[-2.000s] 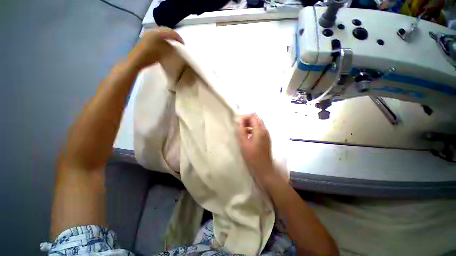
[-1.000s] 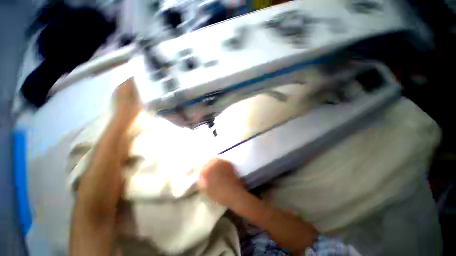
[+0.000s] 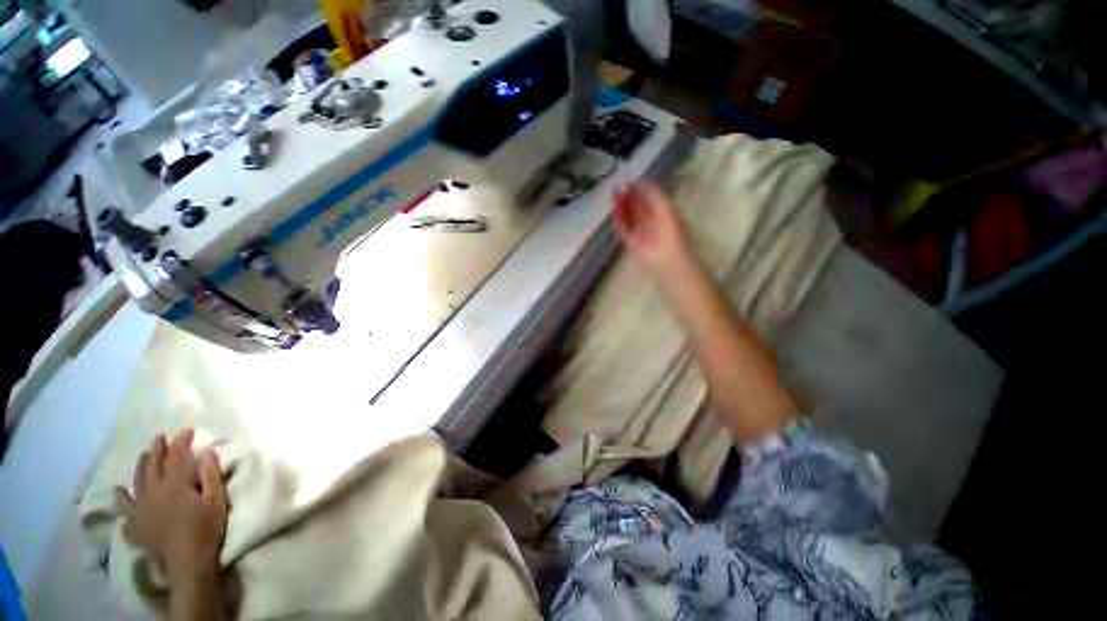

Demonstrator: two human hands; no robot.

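Observation:
The cream garment piece (image 3: 364, 522) lies over the left of the table and the front edge, down to my lap, with part near the needle. My left hand (image 3: 180, 503) lies flat on it, fingers spread. My right hand (image 3: 647, 227) is raised near the table's right front edge, above the stacked cream pieces (image 3: 716, 267), and grips no cloth; its fingertips are blurred. The white and blue sewing machine head (image 3: 328, 194) has a lit display (image 3: 516, 97). Glare hides the needle tip.
Silver thread snips (image 3: 449, 224) and a small red-handled tool (image 3: 425, 198) lie on the machine bed. Dark cloth (image 3: 43, 291) is at the far left. Clear plastic and small spools sit behind the head. A grey surface (image 3: 892, 364) is at the right.
The view has swung right. My right hand has left the cream cloth and moved right, toward the stacked pieces. My left hand now rests flat on the cloth.

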